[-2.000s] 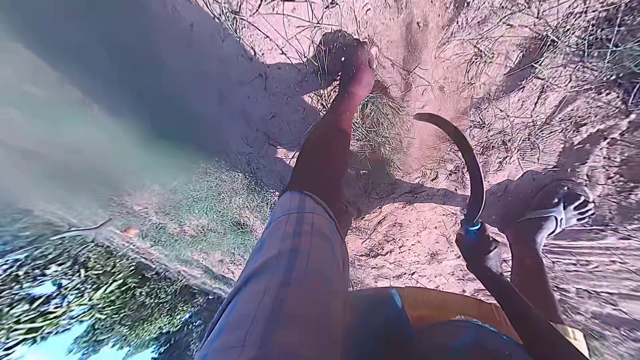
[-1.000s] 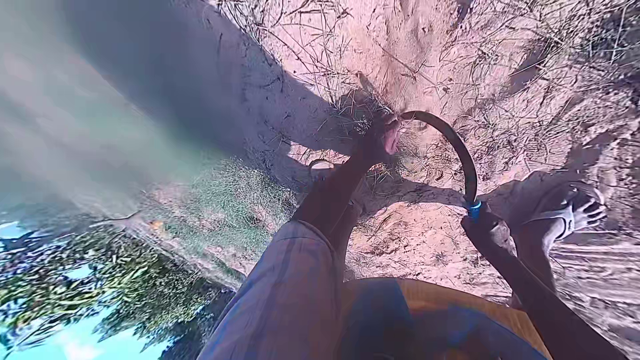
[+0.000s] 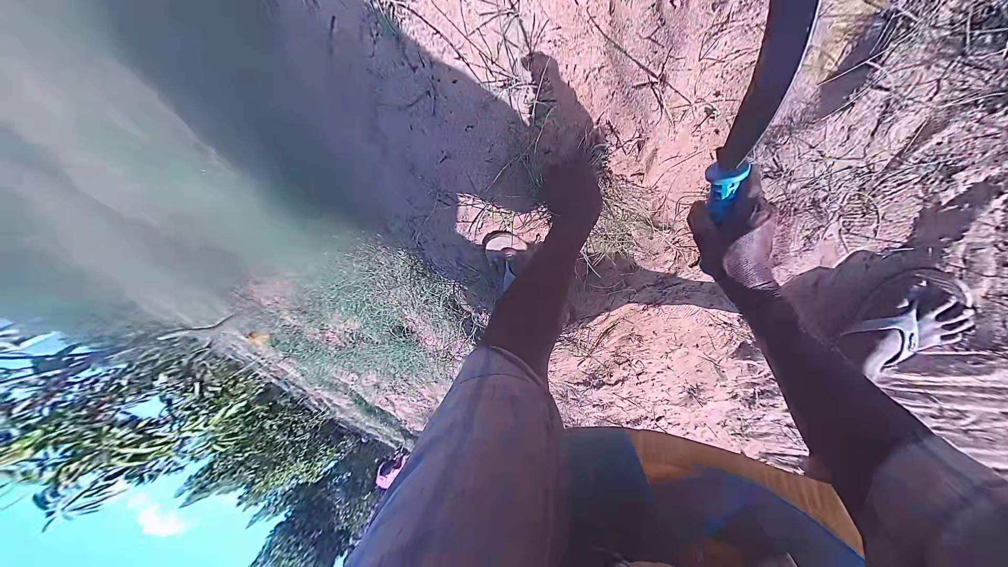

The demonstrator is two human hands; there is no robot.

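My right hand [image 3: 736, 232] is closed around the blue handle [image 3: 726, 187] of a sickle, whose dark curved blade [image 3: 772, 79] points away and runs out of the top edge of the view. My left hand [image 3: 571, 185] is low over the ground, dark in shadow, beside a tuft of dry grass [image 3: 626, 224]. Its fingers cannot be made out against the shade, nor whether anything is in them.
A sandaled foot [image 3: 917, 327] stands on the sandy soil at the right, and part of another [image 3: 505, 248] shows beside my left forearm. Dry stalks [image 3: 654, 75] lie scattered over the ground. Green undergrowth [image 3: 370, 315] and trees [image 3: 220, 417] are at the left.
My right hand has lifted the sickle forward, and its blade, earlier curving toward my left hand, now points out past the top of the view.
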